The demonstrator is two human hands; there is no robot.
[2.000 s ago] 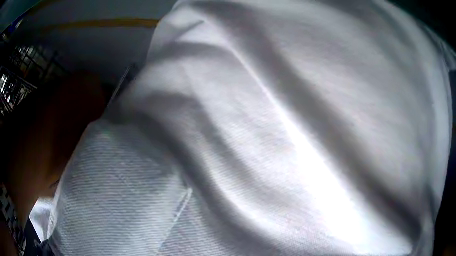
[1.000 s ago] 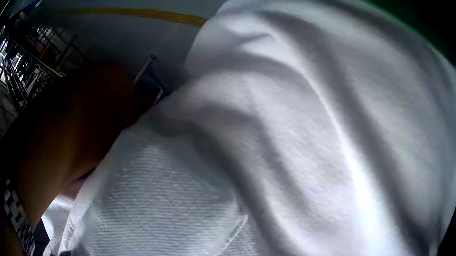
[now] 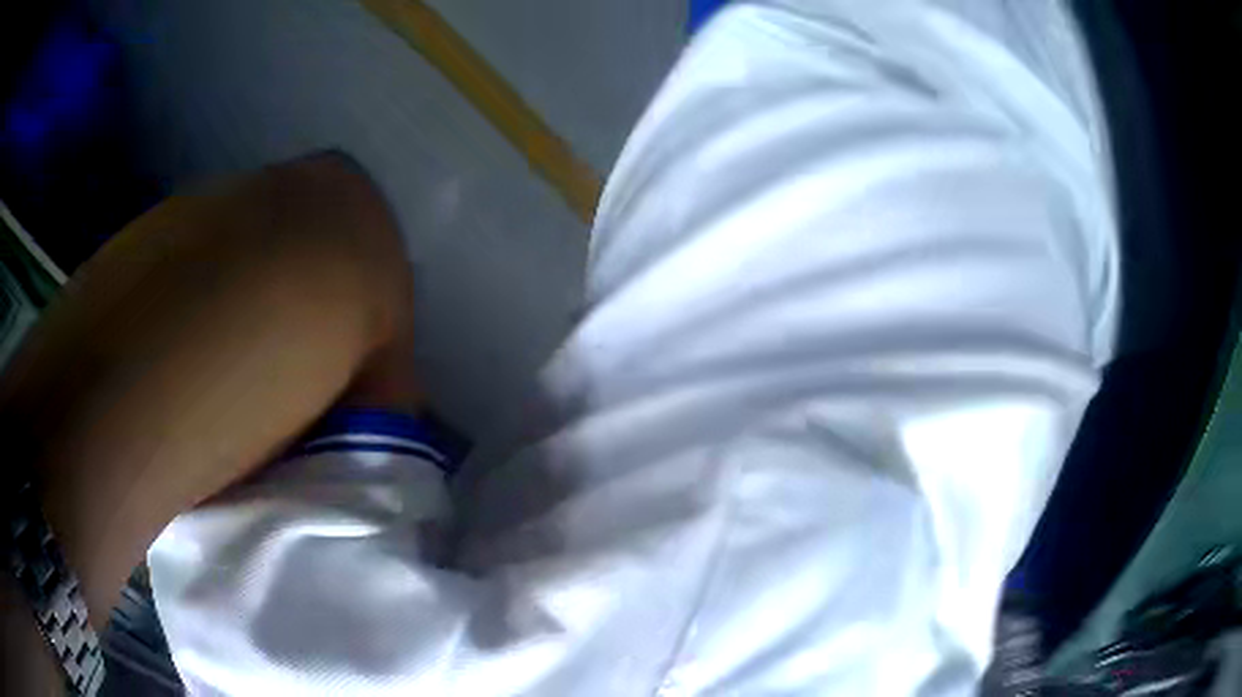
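Note:
No work piece or tool can be made out. A white shirt [image 3: 845, 286] with a blue-striped sleeve hem [image 3: 375, 433] fills the middle of the view. A bare, bent arm [image 3: 232, 327] comes out of the sleeve on the left. A metal link wristwatch [image 3: 61, 606] is on its wrist at the lower left edge. My left hand is cut off beyond the watch. My right hand does not show.
Grey floor [image 3: 477, 272] with a yellow line [image 3: 497, 109] lies behind the arm and shirt. Dark, blurred shapes with blue patches are at the upper left. A green surface [image 3: 1171, 545] with blurred dark items is at the lower right.
The view has swung. The bare arm shows larger and brighter, and the striped hem has come into view. The yellow line now slants steeply, and the green surface shows at the right.

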